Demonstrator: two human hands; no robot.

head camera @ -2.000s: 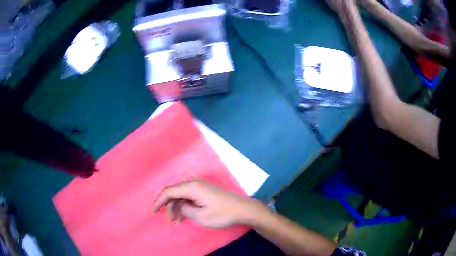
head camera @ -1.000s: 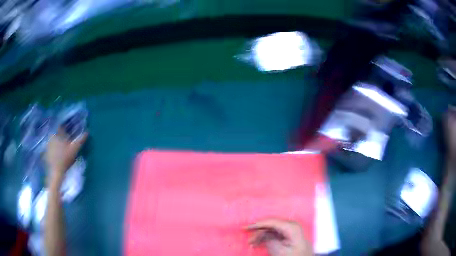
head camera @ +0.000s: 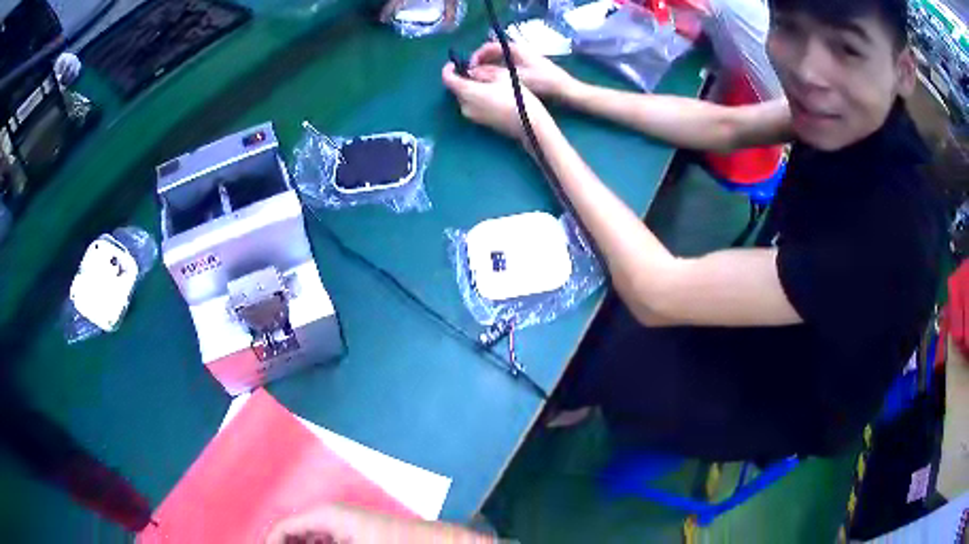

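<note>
My right hand (head camera: pixel 340 523) is blurred and cut off by the bottom edge, over the red-pink foam mat (head camera: pixel 264 468). Its fingertips are not clear, and I cannot tell whether it holds anything. My left hand is out of the picture. A white record sheet (head camera: pixel 409 476) sticks out from under the mat. The electric screwdriver (head camera: pixel 101 491) hangs dark and blurred at the lower left, its reddish tip near the mat's left edge. The white and grey screw feeder (head camera: pixel 250 276) stands beyond the mat.
A bagged white housing (head camera: pixel 103 282) lies left of the feeder. A bagged black-faced panel (head camera: pixel 375 163) and a bagged white housing (head camera: pixel 519 255) lie to its right. A black cord (head camera: pixel 409 301) runs toward the bench edge. Another person (head camera: pixel 839 266) sits at right, arms over the bench.
The view has swung right and up from a second ago. My left hand, then over bagged parts at left, is out of view. My right hand now shows only at the bottom edge.
</note>
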